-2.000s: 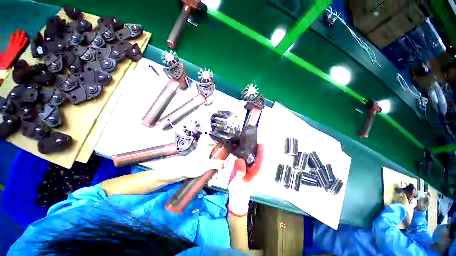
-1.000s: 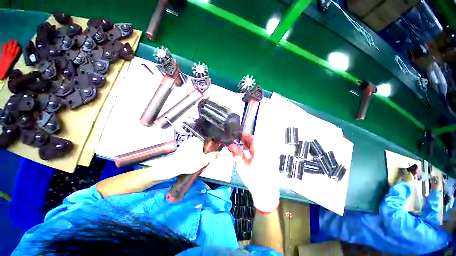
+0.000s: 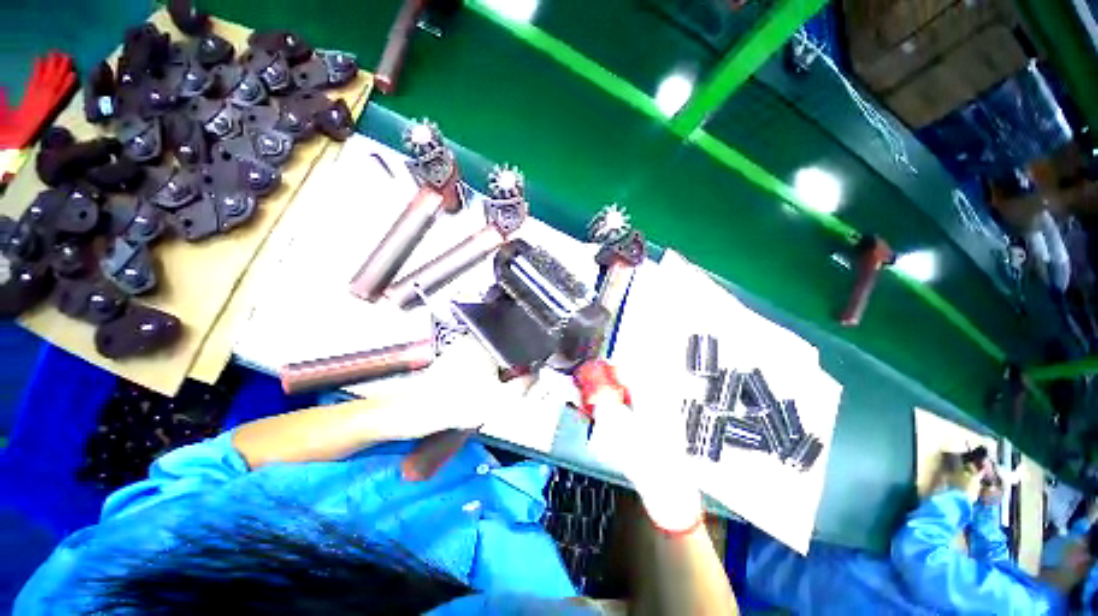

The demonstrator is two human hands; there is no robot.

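A part-built unit (image 3: 530,315) with a dark head and a black and silver striped barrel is held up over the white sheet. Its reddish-brown handle end (image 3: 436,455) shows below my left forearm. My left hand (image 3: 500,397), pale, is closed around the handle below the head; its fingers are partly hidden. My right hand (image 3: 602,391), in a glove with red-orange fingers, touches the dark head from the right and below. Several handle assemblies (image 3: 397,247) with silver finned wheels lie around it on the white sheet (image 3: 319,253).
Dark brown head covers (image 3: 181,181) cover the tan board at left, beside a red glove (image 3: 36,102). Striped barrels (image 3: 753,409) lie at right. A blue bin (image 3: 54,403) is below left. The green conveyor (image 3: 578,132) carries spaced T-shaped units (image 3: 865,283). Another person (image 3: 951,535) works at lower right.
The held unit's head has turned and its dark broad side shows more. My right hand has moved from the middle to the head's lower right. The belt units have shifted left.
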